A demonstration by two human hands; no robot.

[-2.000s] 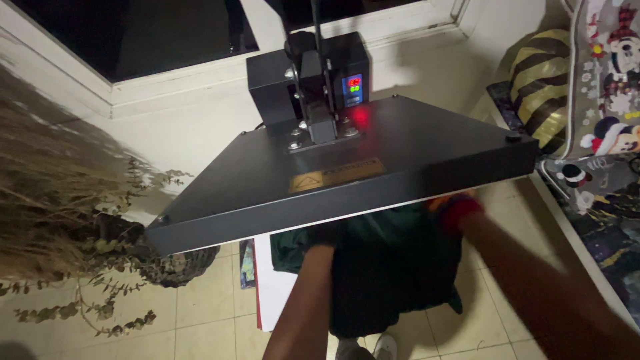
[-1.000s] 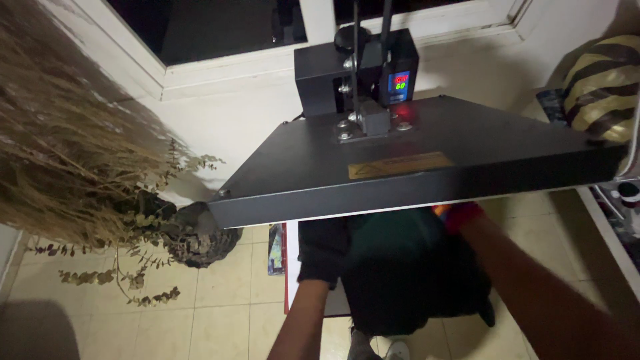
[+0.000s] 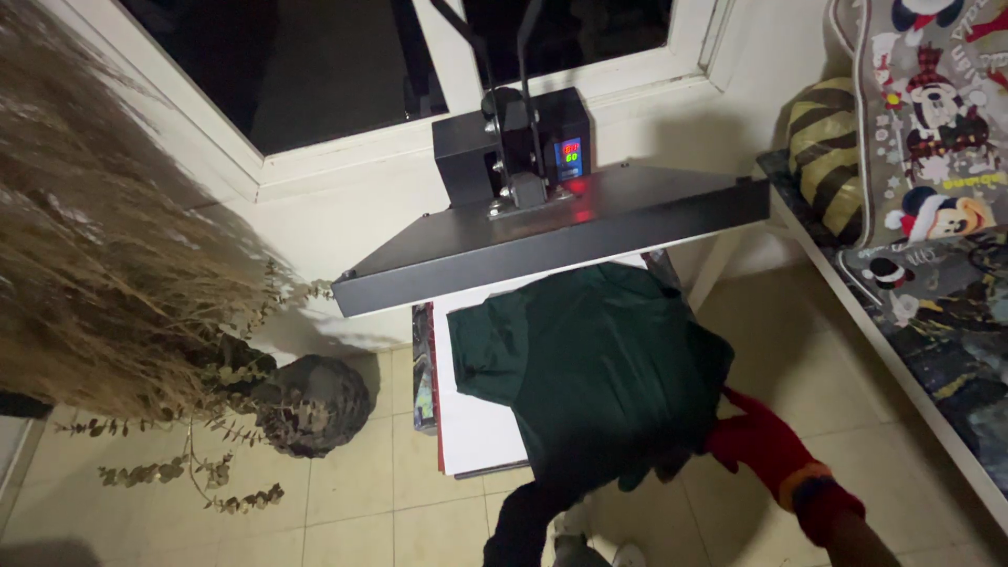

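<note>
A dark green short-sleeved shirt (image 3: 606, 370) lies over the white-covered lower plate (image 3: 484, 429) of a heat press, below its raised black upper plate (image 3: 551, 240). My right hand (image 3: 760, 441), in a red knitted glove, is at the shirt's right edge; fabric touches the fingers, but the grip is unclear. My left hand (image 3: 528, 516), in a black glove, is at the shirt's lower left edge, and its fingers blend into the dark cloth. A lit display (image 3: 568, 157) shows on the press's control box.
Dried grasses (image 3: 102, 236) and a dark round vase (image 3: 315, 405) stand at the left. A marble-patterned table (image 3: 953, 346) with printed cartoon fabric (image 3: 937, 118) and a striped gold bundle (image 3: 827, 157) is at the right. A window (image 3: 299, 71) lies behind the press.
Both hands have come back from under the raised plate toward me. The shirt, bunched and mostly dark before, now shows spread out with a sleeve at the left.
</note>
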